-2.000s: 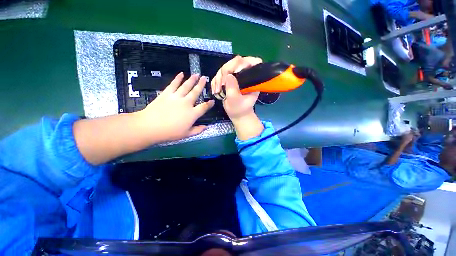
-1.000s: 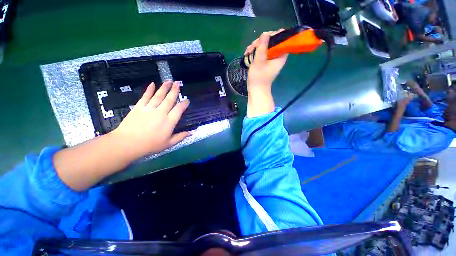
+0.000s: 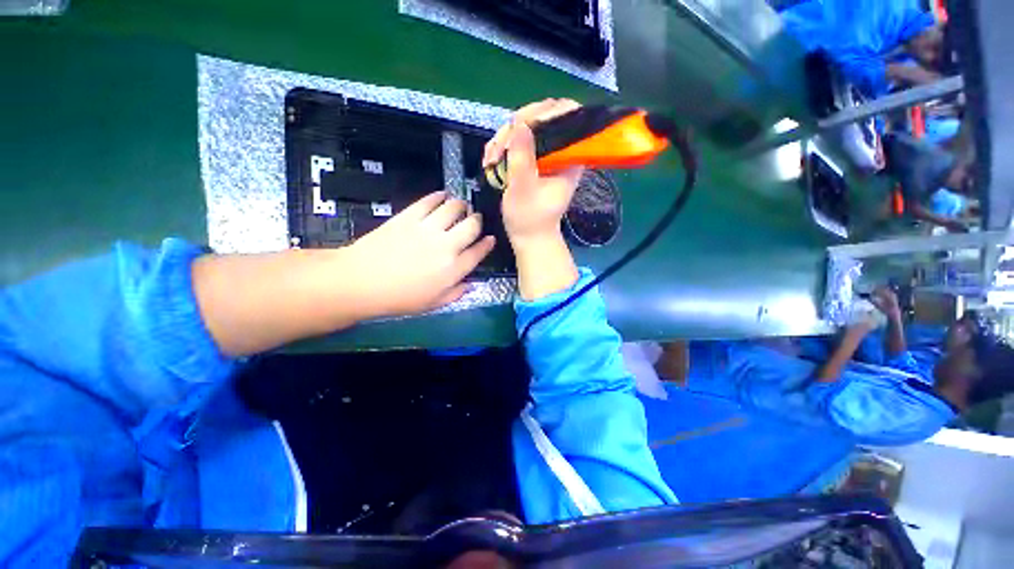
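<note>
A black plastic housing (image 3: 373, 128) with white brackets (image 3: 322, 185) and a silver-grey centre strip (image 3: 453, 156) lies on a silvery-white sheet (image 3: 236, 145). My right hand (image 3: 534, 178) grips the orange and black electric screwdriver (image 3: 606, 139) over the housing's right part, its tail pointing right. The bit is hidden. My left hand (image 3: 423, 250) rests on the middle of the housing with the fingers curled; whether it holds a small part cannot be told. The round dark screw dish (image 3: 595, 209) lies right of the housing, partly behind my right hand.
Another black housing on a sheet (image 3: 534, 28) lies farther back on the green bench (image 3: 100, 145). A housing (image 3: 826, 189) lies at the far right. The black cord (image 3: 656, 239) loops beside my right sleeve. People in blue smocks (image 3: 878, 389) are at the right.
The screwdriver and my right hand have moved from above the dish back left over the housing. My left fingers have curled. The view has shifted, and the housing appears farther right.
</note>
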